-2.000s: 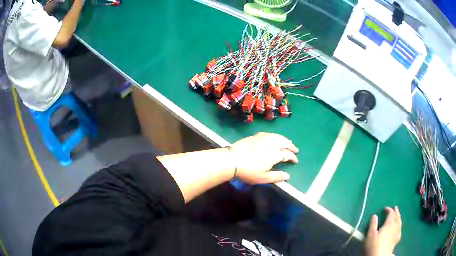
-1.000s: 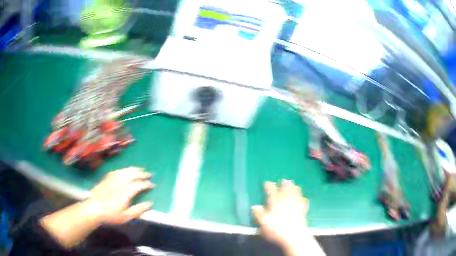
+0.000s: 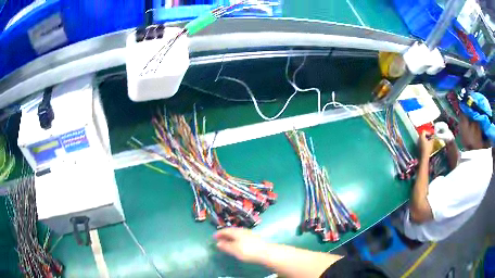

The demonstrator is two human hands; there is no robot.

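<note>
My right hand (image 3: 239, 244) reaches in from the lower right, just below the connector ends of a large harness pile (image 3: 220, 187). Nothing shows in its fingers, which are slightly blurred. The pile has red and black connectors toward me and long multicoloured wires spreading back. A white-grey machine (image 3: 76, 187) with a display on its sloped top and a dark head on its front stands at the left. Another harness pile (image 3: 27, 239) lies at the far left edge. My left hand is not in view.
A smaller harness bundle (image 3: 320, 190) lies right of the pile, another (image 3: 393, 144) farther right. A white box unit (image 3: 157, 65) and green-wrapped harness (image 3: 201, 23) are at the rear shelf. White cords (image 3: 260, 111) lie behind. A person (image 3: 456, 179) works at the far right.
The view has swung right, putting the machine at the left and the right-hand piles in the middle. My right hand is now beside the large pile. My left hand has left the picture.
</note>
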